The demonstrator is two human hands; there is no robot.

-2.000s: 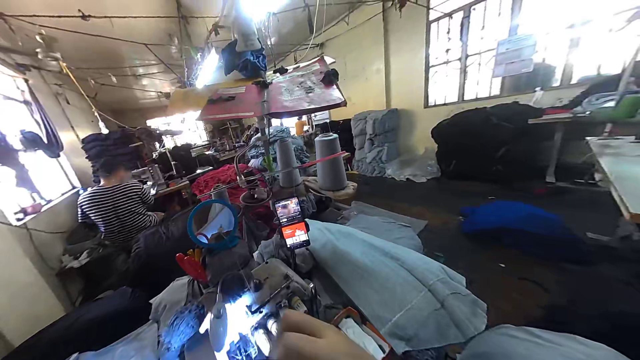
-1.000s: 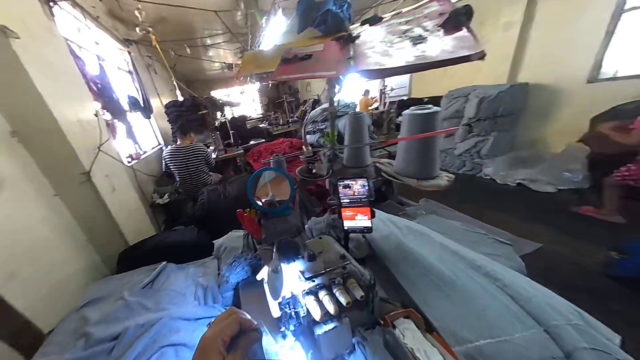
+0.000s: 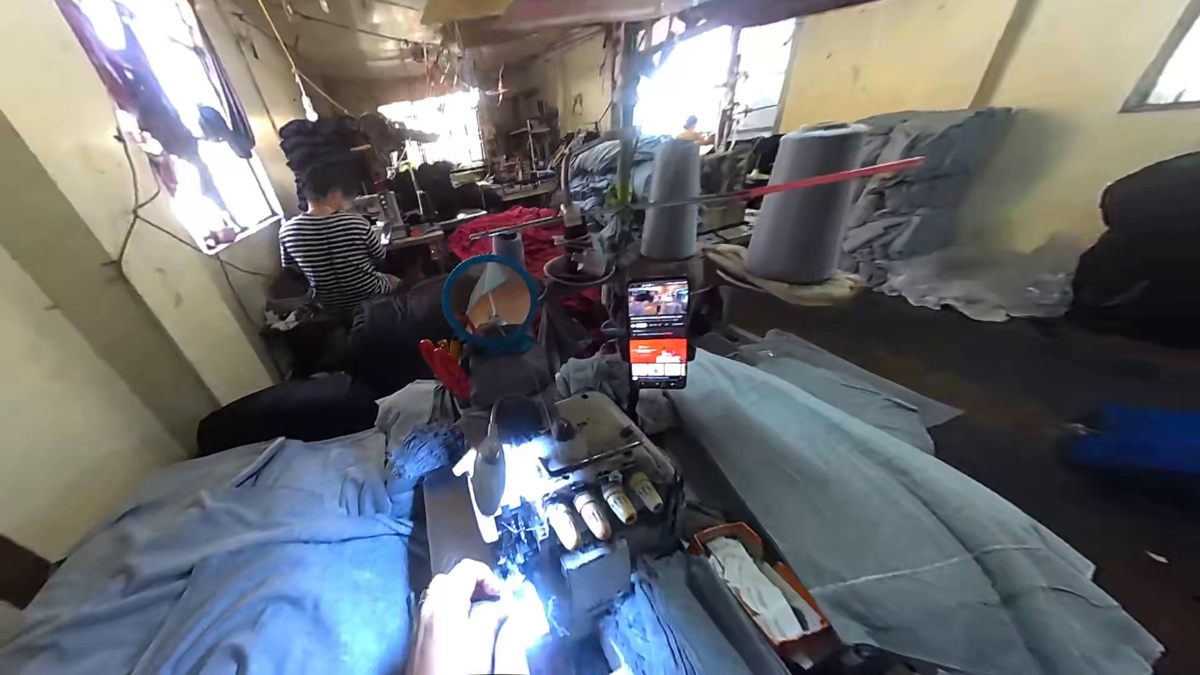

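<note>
An overlock sewing machine (image 3: 600, 469) stands in front of me, its lamp glaring over the needle area and a row of tension dials on its front. My left hand (image 3: 459, 614) is at the bottom, just before the needle area, fingers bent and partly washed out by the light. Whether cloth is pinched in it cannot be told. My right hand is not seen apart from it. Blue-grey fabric (image 3: 281, 572) lies left of the machine, and more grey fabric (image 3: 872, 497) spreads out on the right.
Large grey thread cones (image 3: 808, 206) stand behind the machine, near a mounted phone (image 3: 658, 333) and a blue-rimmed round mirror (image 3: 490, 302). An orange tray (image 3: 816, 647) holds white pieces at the right. A person in a striped top (image 3: 333, 248) sits further back at the left.
The view has swung left since the oldest frame. A hand seen then at the machine's front right is no longer there; a hand now shows at the front left, as one second ago.
</note>
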